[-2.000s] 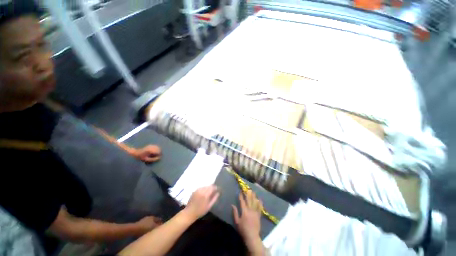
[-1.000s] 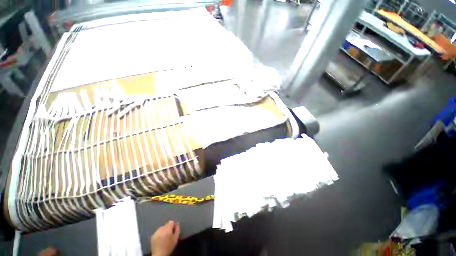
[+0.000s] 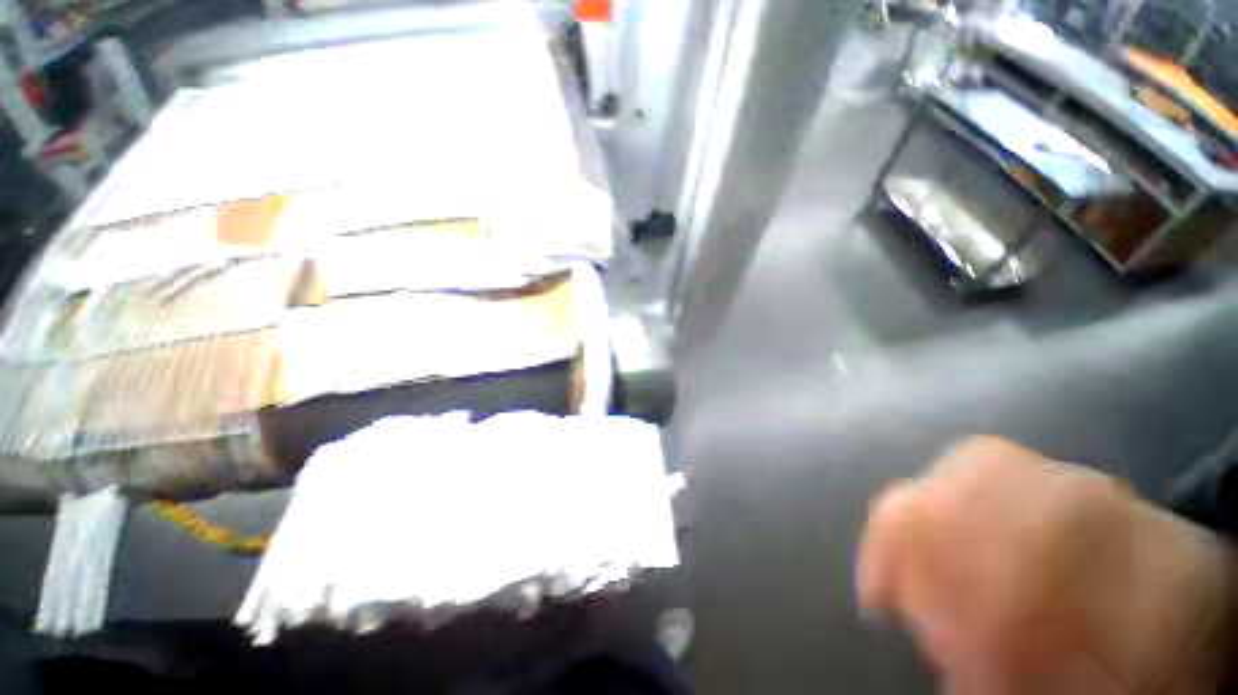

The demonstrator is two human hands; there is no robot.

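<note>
My right hand (image 3: pixel 1045 570) is large and blurred at the lower right, over the floor and away from the table. Its fingers look curled; whether it holds anything cannot be told. My left hand is out of the picture. A wide fanned pile of stacked white strips (image 3: pixel 475 523) lies on the dark table edge at the lower middle. A small bundle of white strips (image 3: pixel 84 564) lies at the lower left, apart from the pile. A yellow tape (image 3: pixel 211 530) runs between them.
Behind is the cutting bed with a white fabric lay (image 3: pixel 367 122), a thin offcut web (image 3: pixel 177 394) and brown paper (image 3: pixel 254 220). A grey pillar (image 3: pixel 754 163) stands beyond the bed. A shelved side table (image 3: pixel 1045 149) is at the upper right.
The view has turned right, so the bed and pile sit further left. My right hand has left the table edge and shows larger at the right. The co-worker is out of view.
</note>
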